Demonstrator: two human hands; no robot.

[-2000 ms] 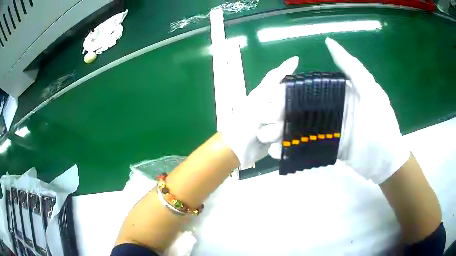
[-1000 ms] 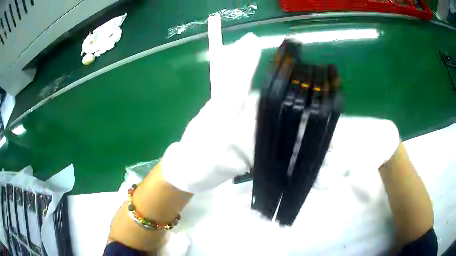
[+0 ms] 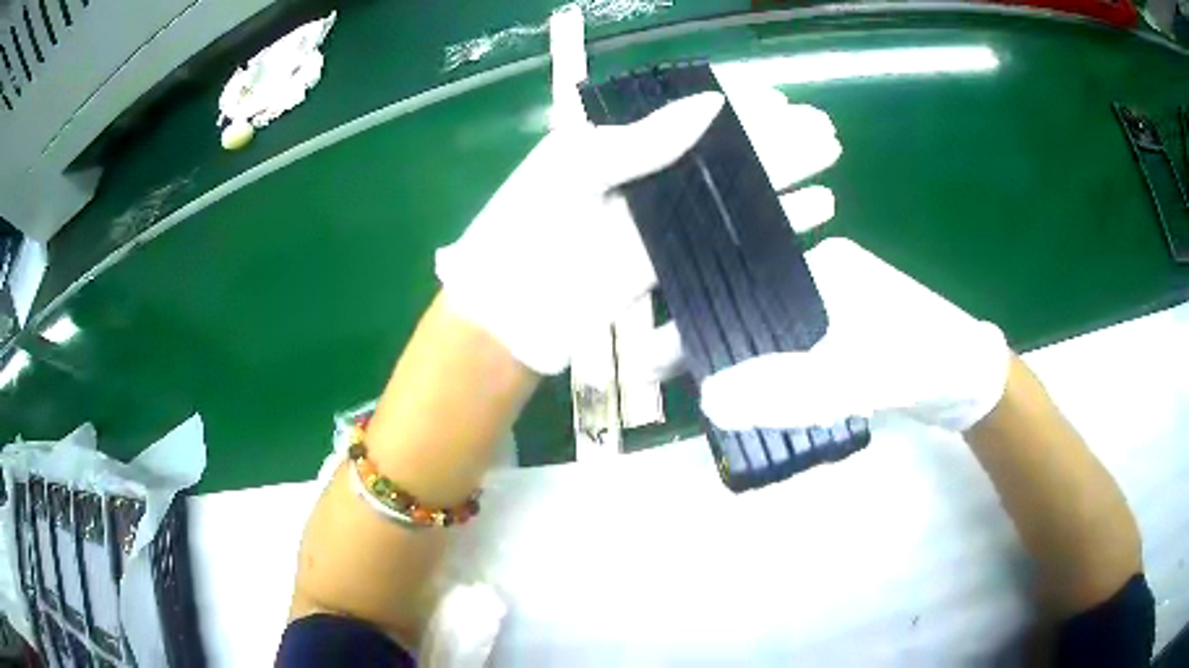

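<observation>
A stack of black phone middle frames (image 3: pixel 724 261) is held tilted in both hands above the green surface and the near white cover, its long side ridges facing me. My left hand (image 3: pixel 561 228), in a white glove, grips the upper part, thumb across the ridges. My right hand (image 3: pixel 874 333), also white-gloved, holds the lower part, with its thumb across the stack. Some fingers behind the stack are partly hidden. No orange marks show on the side facing me.
White divider strips (image 3: pixel 597 392) lie under the hands on the green surface (image 3: pixel 313 287). A packing tray of frames (image 3: pixel 85 574) is at lower left, a white rag (image 3: pixel 277 81) at upper left. Dark frames (image 3: pixel 1157 170) lie at the right edge. A red tray (image 3: pixel 1069 11) shows at the top.
The stack has been turned from its orange-marked face to a long ridged side and now leans with its top to the left. Both hands have shifted their grip. Dark frames have come into view at right.
</observation>
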